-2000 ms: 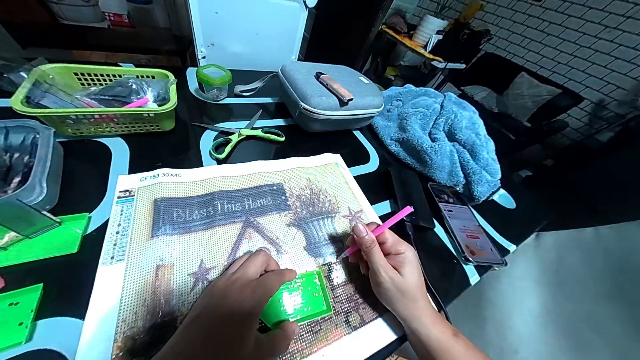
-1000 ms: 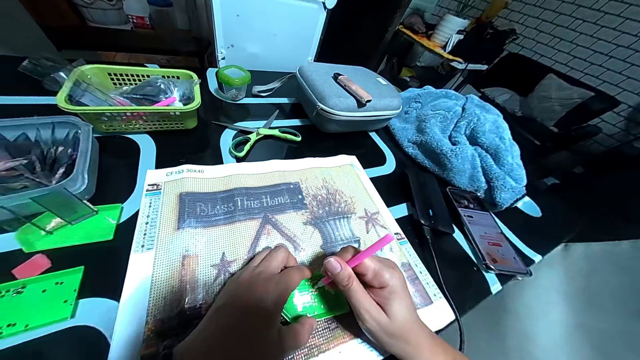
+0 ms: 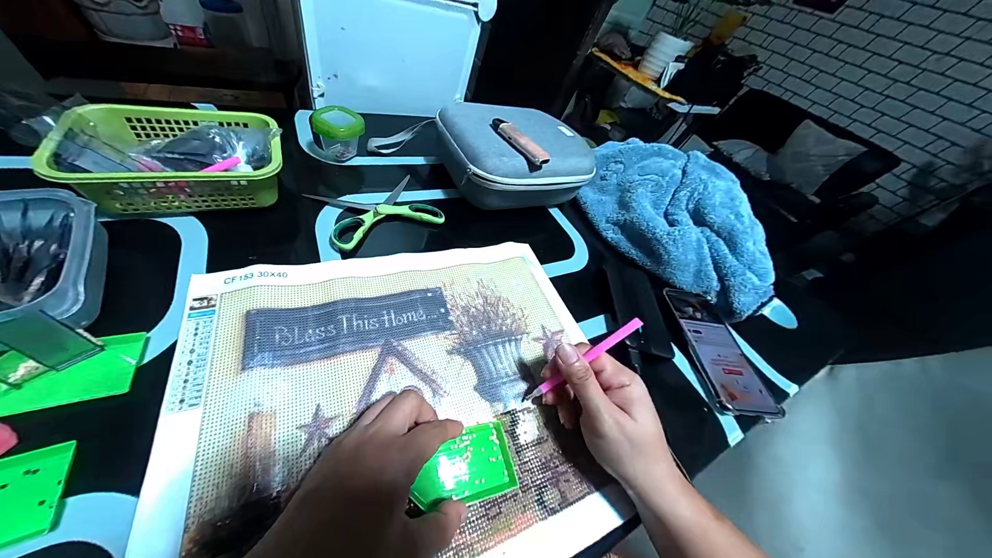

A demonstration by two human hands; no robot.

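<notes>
A diamond painting canvas (image 3: 349, 395) with a printed sign, a plant pot and stars lies on the table. My left hand (image 3: 380, 480) rests on it and holds the left side of a small green plastic tray (image 3: 473, 465) that has small beads in it. My right hand (image 3: 612, 403) grips a pink applicator pen (image 3: 612, 342) between thumb and fingers. The pen's tip points down at the canvas, near the base of the printed pot; whether it touches cannot be told. Part of the canvas at lower right, beside the tray, has a shiny, beaded surface.
More green trays (image 3: 35, 484) and a clear tub of packets (image 3: 46, 256) are at left. Behind the canvas are a green basket (image 3: 194, 186), scissors (image 3: 376, 219), a lidded jar (image 3: 338, 133) and a grey case (image 3: 515, 155). A blue towel (image 3: 682, 225) and a phone (image 3: 725, 353) lie at right.
My right hand has moved the pen from over the green tray to the canvas at its right. My left hand stays at the tray.
</notes>
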